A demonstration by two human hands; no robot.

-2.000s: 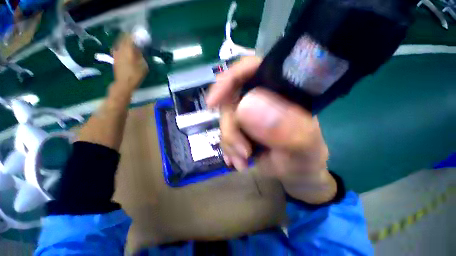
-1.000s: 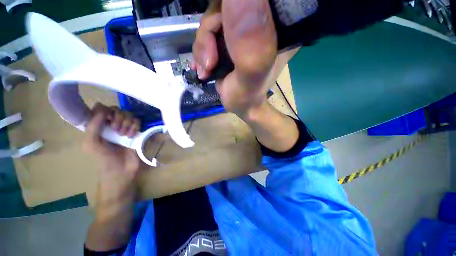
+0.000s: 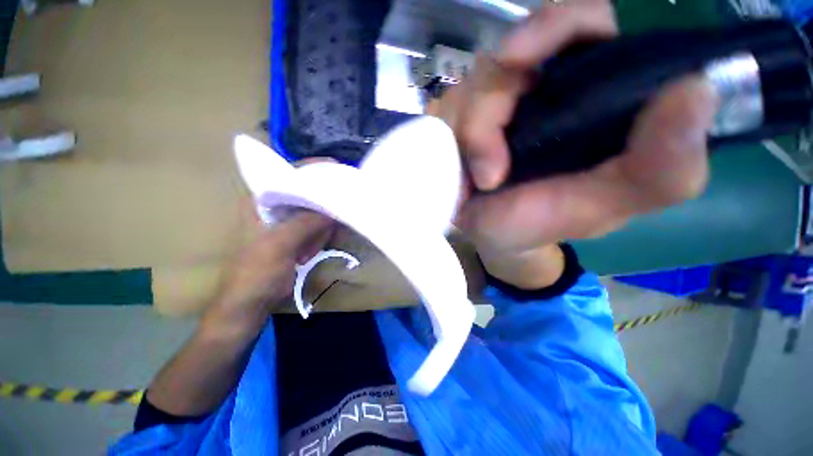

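My left hand [image 3: 283, 254] grips a glossy white plastic housing [image 3: 392, 209] from behind and below, and the housing hides part of the fingers. The housing has a broad rounded lobe, a pointed tip at the left and a curved arm running down to the right. A small white C-shaped bracket [image 3: 310, 272] hangs below my left hand, with a thin dark wire near it. My right hand [image 3: 570, 191] is wrapped around a thick black electric screwdriver [image 3: 597, 107] with a silvery label. The screwdriver's nose is hidden behind the fingers and the housing.
A blue tray [image 3: 279, 80] with dark speckled foam lies beyond the housing, with the silver-grey screw feeder [image 3: 455, 28] partly behind my right hand. White curved parts [image 3: 37, 147] lie at the left on brown cardboard [image 3: 134, 116]. Blue bins [image 3: 664, 280] and striped tape are at the right.
The housing has turned and moved right, up against my right hand. The screwdriver has moved away from the feeder and now lies nearly level. The view has shifted, with the tray now farther right.
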